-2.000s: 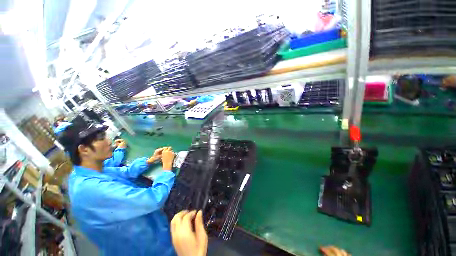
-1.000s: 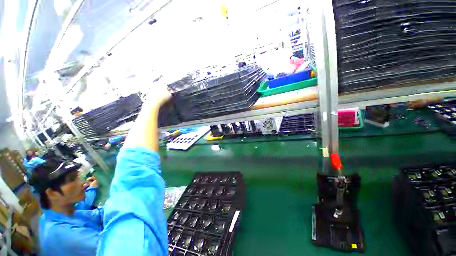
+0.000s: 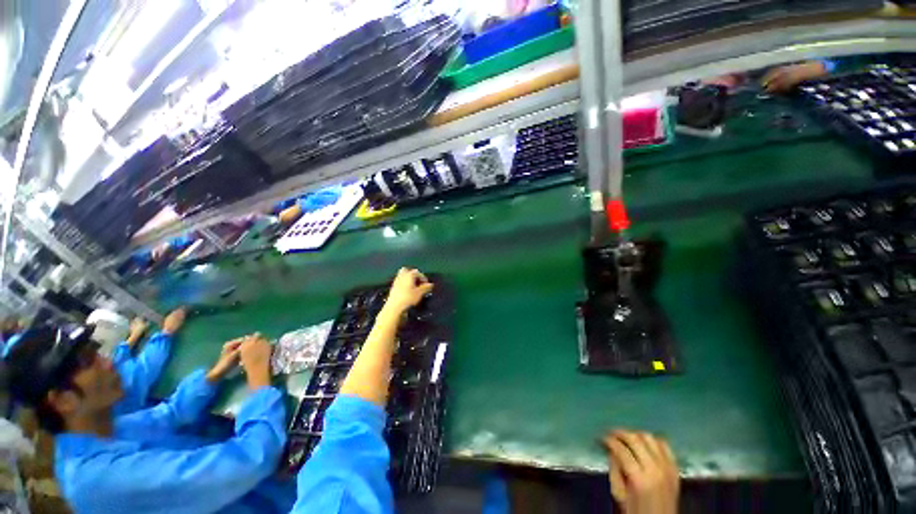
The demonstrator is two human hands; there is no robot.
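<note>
A stack of black pocketed trays with a white label strip on its edge lies left of centre on the bench. My left hand is at the far end of this stack with its fingers bent down; whether they hold anything cannot be told. My right hand is at the bench's front edge, fingers apart, with nothing visible in it. The black fixture stands beyond my right hand, with a red-gripped lever at its back and a yellow mark on its base corner.
Another stack of black trays stands at the right, with shiny parts in some pockets. A metal post rises behind the fixture to a shelf of black trays. A person in blue works at the left beside a crinkled clear bag.
My left hand has come down from the overhead tray stack to the left tray stack on the bench. My right hand has come into view at the front edge. The camera view has shifted.
</note>
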